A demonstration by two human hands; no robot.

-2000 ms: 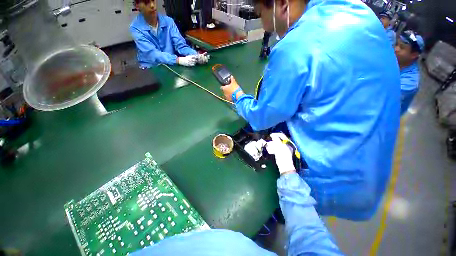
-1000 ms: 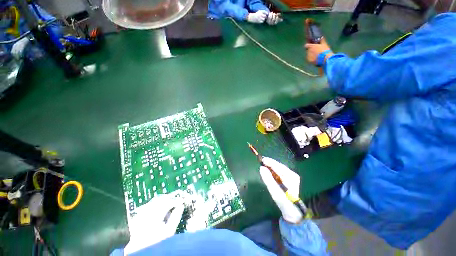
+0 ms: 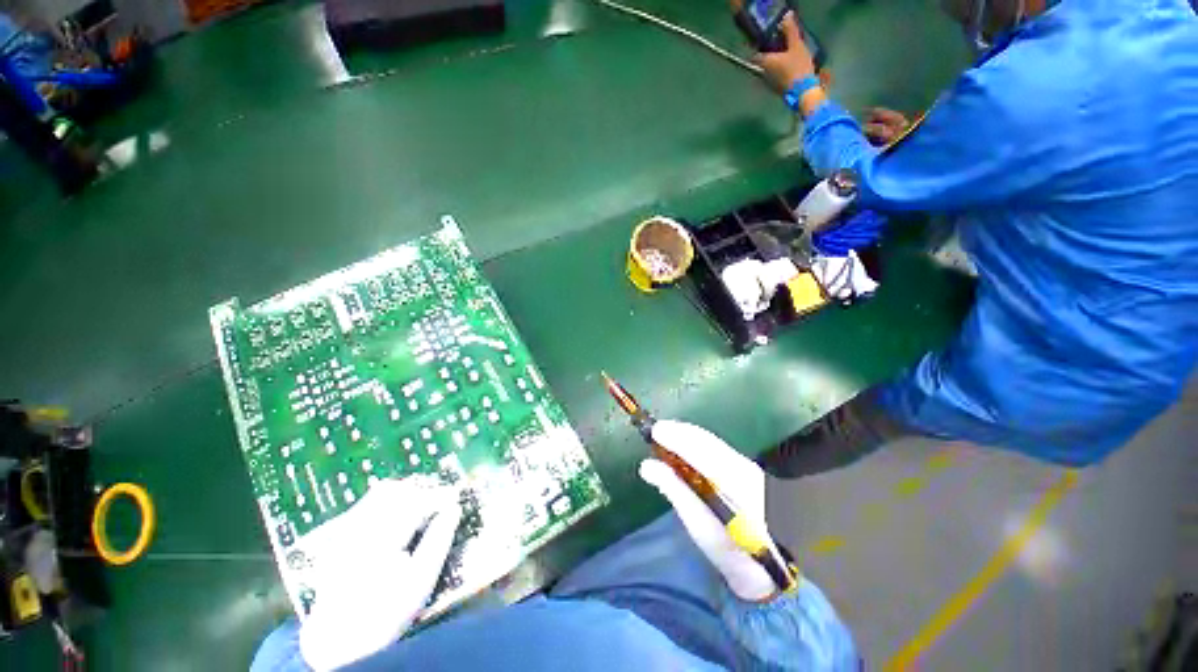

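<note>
A green circuit board (image 3: 381, 394) with dense silver-white solder points lies on the green bench, at the left of centre. My left hand (image 3: 375, 558), in a white glove, rests over the board's near left part; glare hides its fingertips, and whether it grips anything cannot be told. My right hand (image 3: 716, 492), in a white glove, holds a soldering iron (image 3: 692, 481) with a yellow-and-black handle. Its coppery tip points up and left, right of the board and apart from it.
A yellow tin (image 3: 658, 253) with pale contents stands beside a black parts box (image 3: 731, 315) holding white wipes and a bottle. A coworker in blue (image 3: 1051, 236) stands at the right, holding a dark tester (image 3: 765, 24). A yellow tape ring (image 3: 124, 524) lies beside the left toolbox (image 3: 76, 505).
The view has turned down to the board. My right hand, earlier at the parts box, now holds the soldering iron nearer the board. My left hand has come into view over the board.
</note>
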